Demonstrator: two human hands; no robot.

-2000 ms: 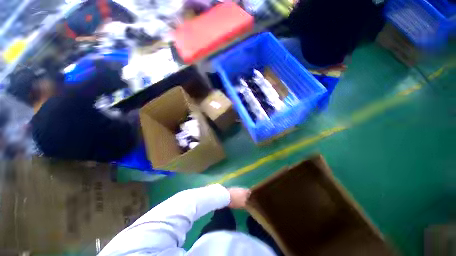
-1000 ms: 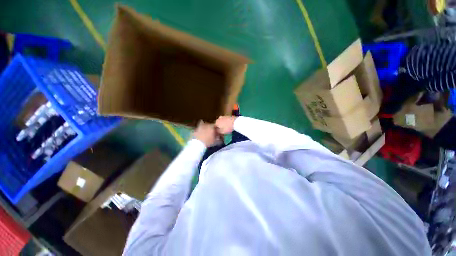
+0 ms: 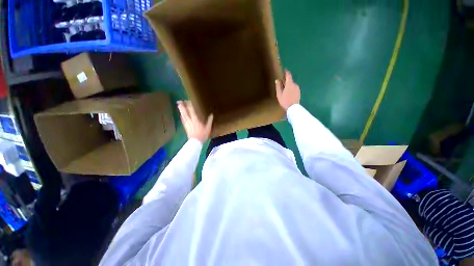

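A large open brown carton is in front of me at the top centre, its dark inside facing up; I see nothing in it. My left hand lies on its near left side, thumb at the rim and fingers spread along the outer wall. My right hand is on its right side near the close corner, thumb at the rim. The two hands hold the carton between them.
At left are a blue slatted crate with white and black parts, a small closed carton, and an open carton with white parts. A dark-clothed person sits lower left; a striped sleeve and flapped carton are right.
My hands were close together at the carton's near edge and are now apart on its two sides. The carton has turned and shifted right in view; my view has turned too.
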